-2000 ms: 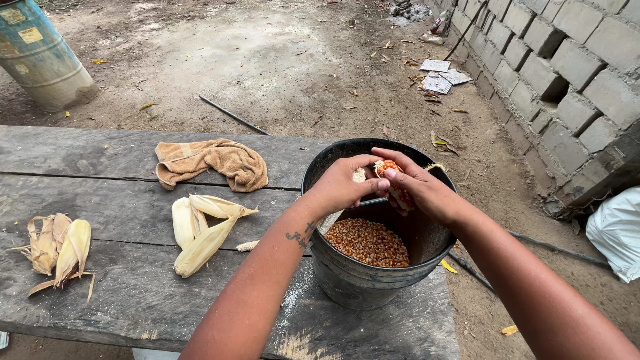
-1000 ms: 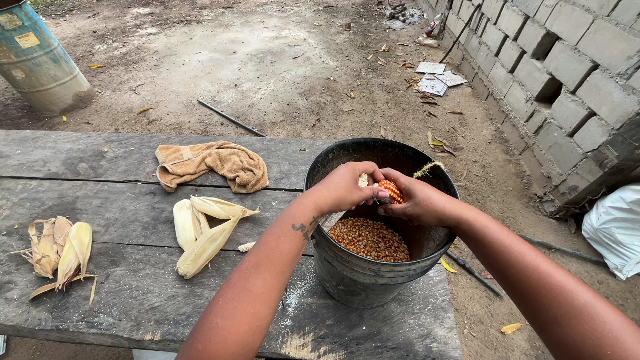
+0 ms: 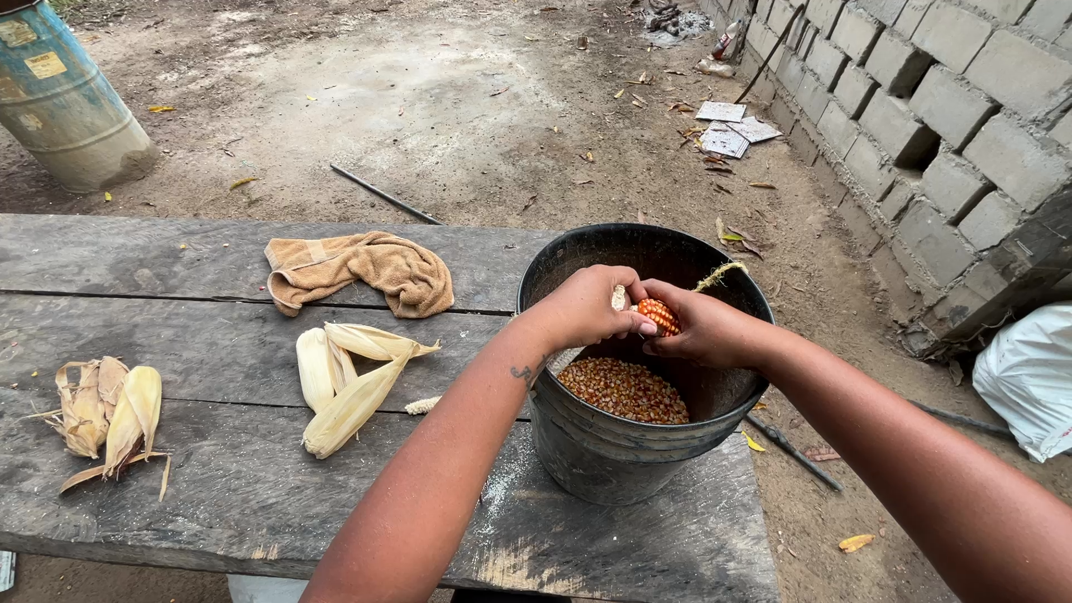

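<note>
Both my hands are over the mouth of a dark plastic bucket, gripping one ear of corn with orange-red kernels. My left hand holds its pale, bare end. Around the kernel-covered part are the fingers of my right hand. Loose corn kernels lie in the bucket below. Part of a bare cob shows on the planks beside my left forearm. Left of it are several pale husked ears of corn.
The wooden table also bears a brown towel and drier corn husks at left. Beyond it stand a blue metal drum and a concrete block wall. A white sack lies on the ground at right.
My hands have lowered slightly toward the bucket's opening since the oldest frame, and my right hand has turned on the ear. The ear remains between both hands.
</note>
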